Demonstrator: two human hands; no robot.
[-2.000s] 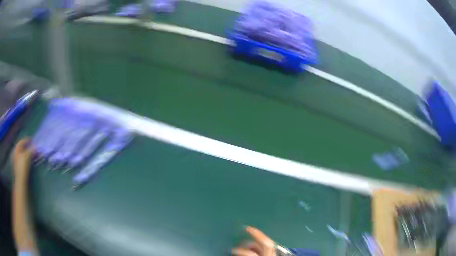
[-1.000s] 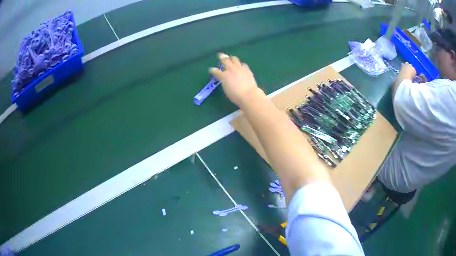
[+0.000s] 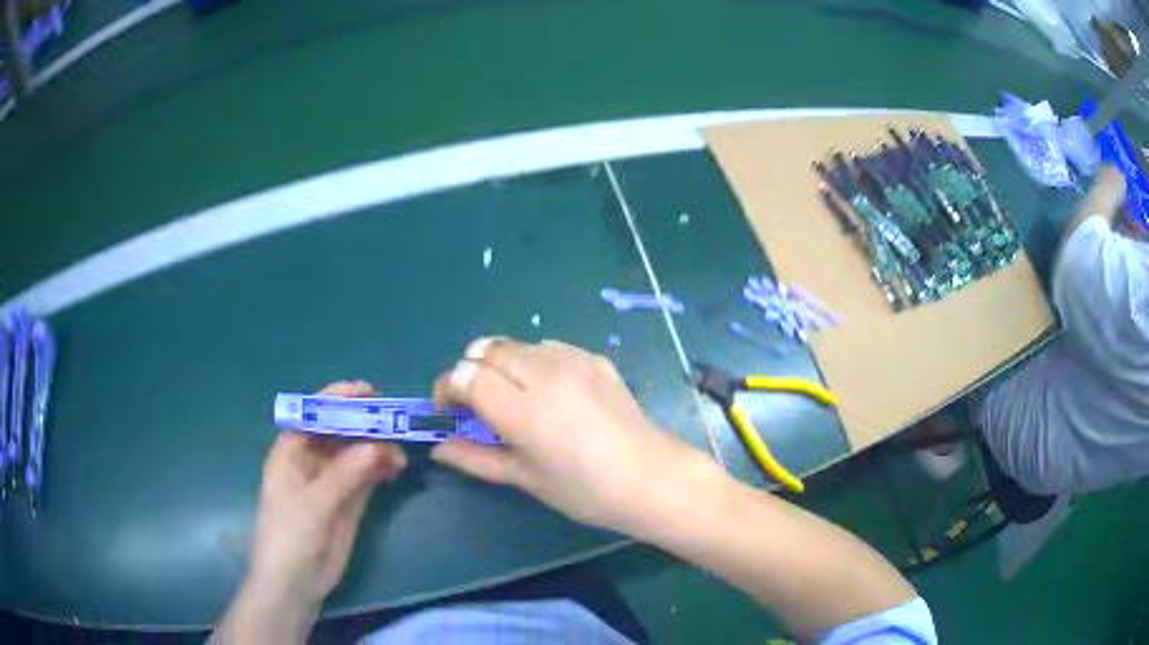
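Observation:
A lilac housing half point(image 3: 365, 417) is held level above the near part of the green bench, its open trough facing up. My left hand point(image 3: 330, 469) grips its left part from below, with the thumb at the near side. My right hand point(image 3: 542, 422) grips its right end, which the fingers cover. A dark rectangular part of the trough shows near the right fingers. Two fingers of my right hand have pale covers at their tips. What lies under the right fingers is hidden.
Yellow-handled pliers point(image 3: 765, 422) lie right of my hands. Circuit board assemblies point(image 3: 926, 214) lie on cardboard point(image 3: 819, 328). Small plastic parts point(image 3: 786, 306) and a joined pale piece point(image 3: 643, 301) lie beyond. Filled housings point(image 3: 23, 403) are at far left. Another person point(image 3: 1071, 378) sits at right.
My right hand has come back from the belt, where it reached a lilac housing half. Both hands now hold a housing half above the bench. The view has turned down and left.

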